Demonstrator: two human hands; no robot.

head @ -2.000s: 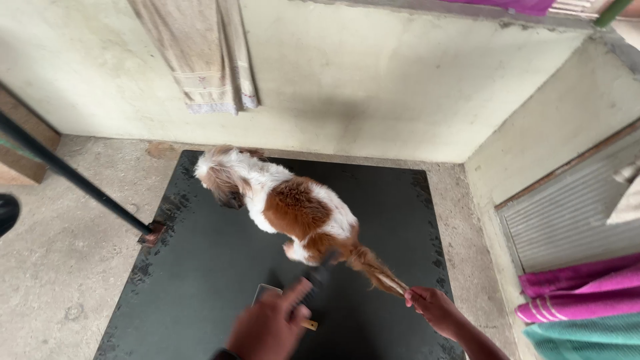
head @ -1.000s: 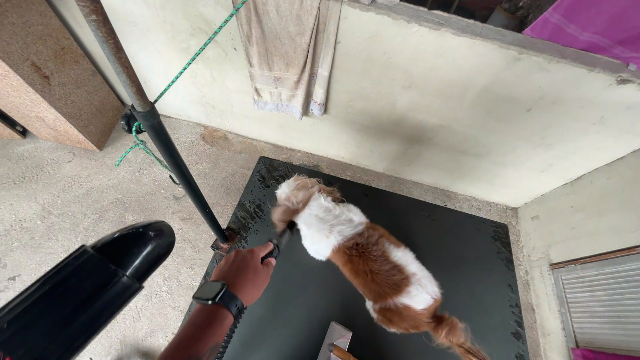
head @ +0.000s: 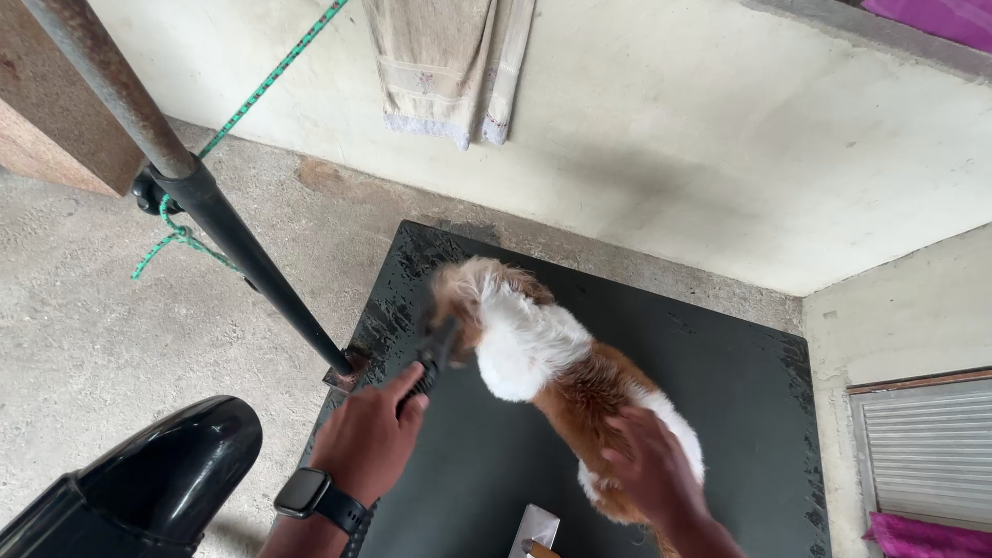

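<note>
A small brown and white dog [head: 581,372] stands on a black grooming table [head: 480,457], its head toward the upper left. My left hand [head: 372,430], with a watch on its wrist, is closed around the handle of a black grooming brush [head: 435,353]; the tool's blurred head is at the dog's face. My right hand [head: 655,469] rests with fingers spread on the dog's rump and holds nothing. A slicker brush [head: 535,531] with a wooden handle lies on the table between my hands, partly cut off by the lower edge.
A metal post [head: 256,271] with a green rope [head: 271,77] rises from the table's left corner. At the lower left is a glossy black dryer-like object [head: 170,457]. Behind the table stands a pale wall [head: 659,155] with a hanging towel [head: 442,70].
My right hand, which held the dog's tail two seconds ago, now lies on its rump. My left hand has moved from near the hindquarters to the dog's face with the tool. The view has shifted left.
</note>
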